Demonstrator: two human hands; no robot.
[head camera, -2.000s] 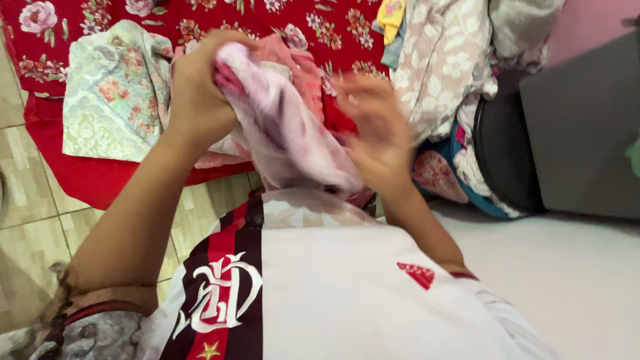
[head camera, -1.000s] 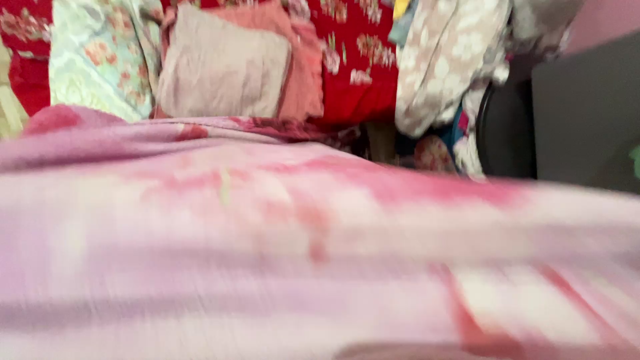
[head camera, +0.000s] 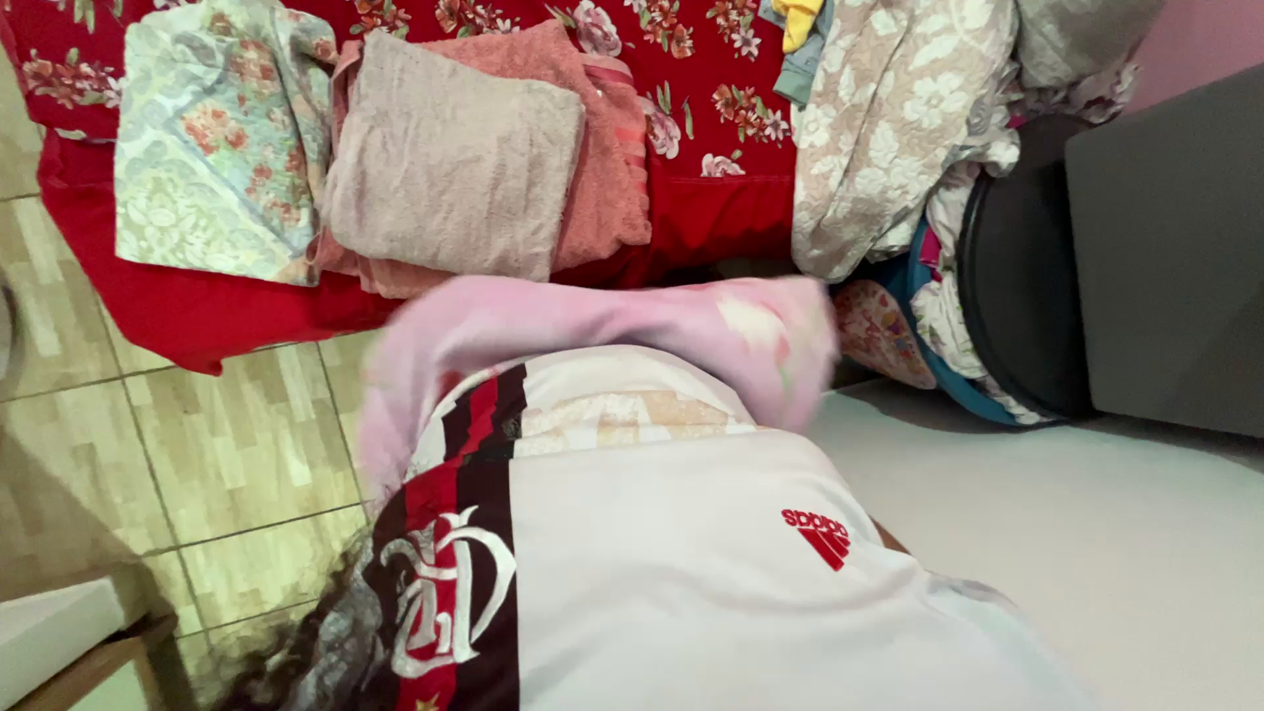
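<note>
A pink and lilac patterned cloth, blurred by motion, stretches across the front of my body, its two ends hanging down at my sides. Neither my left hand nor my right hand shows; the cloth and my shirt cover that area. Just beyond the cloth, a folded beige towel lies on folded coral-pink towels. To their left is a folded pale green and blue floral cloth. All of these rest on a red floral bedspread.
A beige and white floral quilt hangs at the upper right, beside a blue container stuffed with cloths and a black round lid or rim. A dark grey panel stands at the right. Tiled floor shows at the left.
The pink and lilac cloth, bunched in both hands two seconds ago, was spread wide across the view one second ago and is now lower, against my body. My hands have gone out of sight.
</note>
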